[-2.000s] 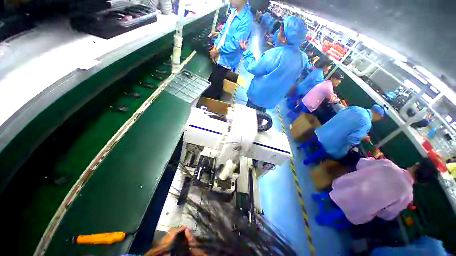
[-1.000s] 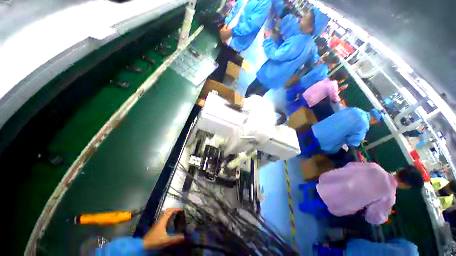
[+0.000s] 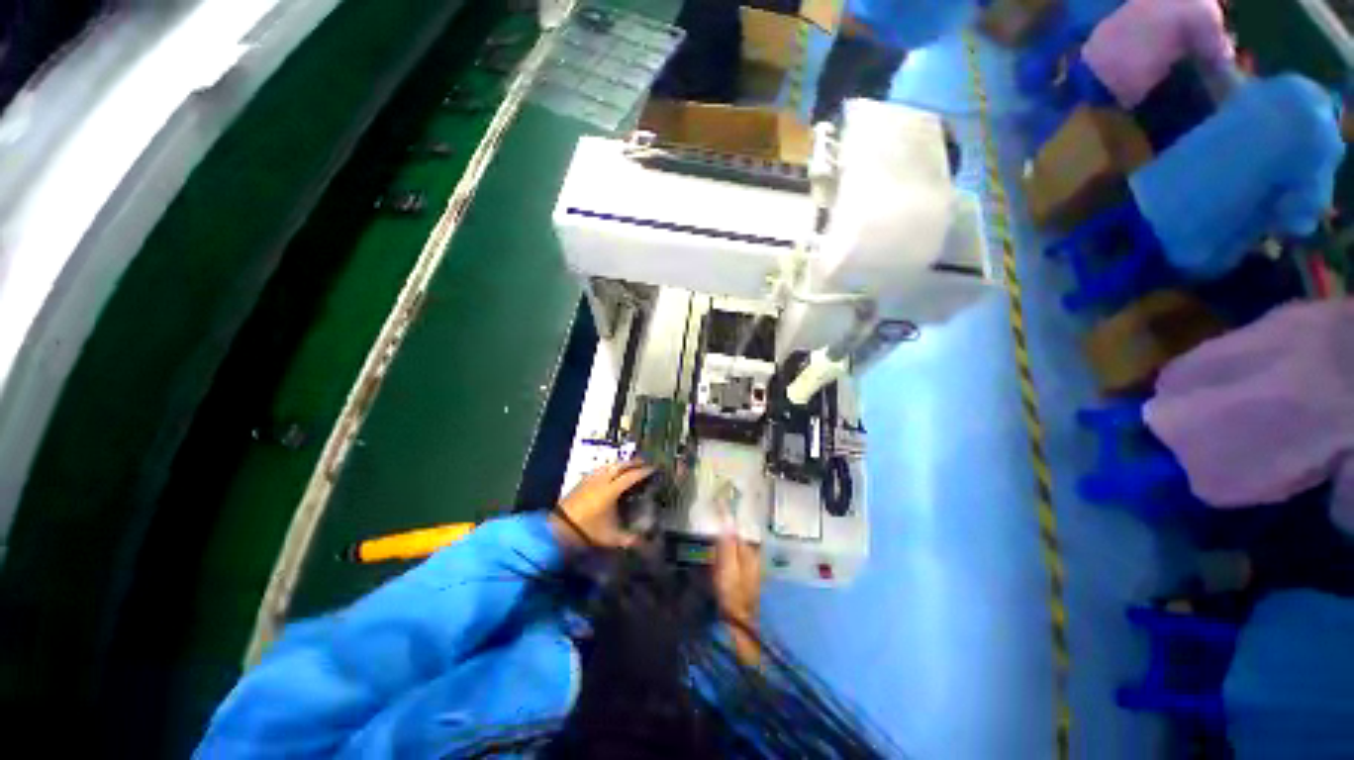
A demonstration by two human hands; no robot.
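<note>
The white machine [image 3: 691,201] stands in front of me, with its overhead head over the bed. A silver and white fixture [image 3: 734,392] sits on the bed. My left hand [image 3: 606,505] is at the front left of the bed, fingers bent at a dark thing; hair and blur hide whether it is gripped. My right hand [image 3: 737,572] is at the machine's front edge near the small display, partly behind hair; its fingers are blurred. A yellow-orange screwdriver [image 3: 413,544] lies on the green bench, left of my blue sleeve.
The conveyor [image 3: 334,327] with spaced dark phones runs at the left behind a pale edge strip [image 3: 389,345]. A clear tray [image 3: 606,67] lies beyond the machine, near cardboard boxes [image 3: 728,131]. At the right are yellow-black floor tape, blue stools and several people in smocks.
The view has tilted down towards the machine bed. My left hand has moved forward to the bed's left side. My right hand now shows at the machine's front. The dark hair still hangs over the lower view.
</note>
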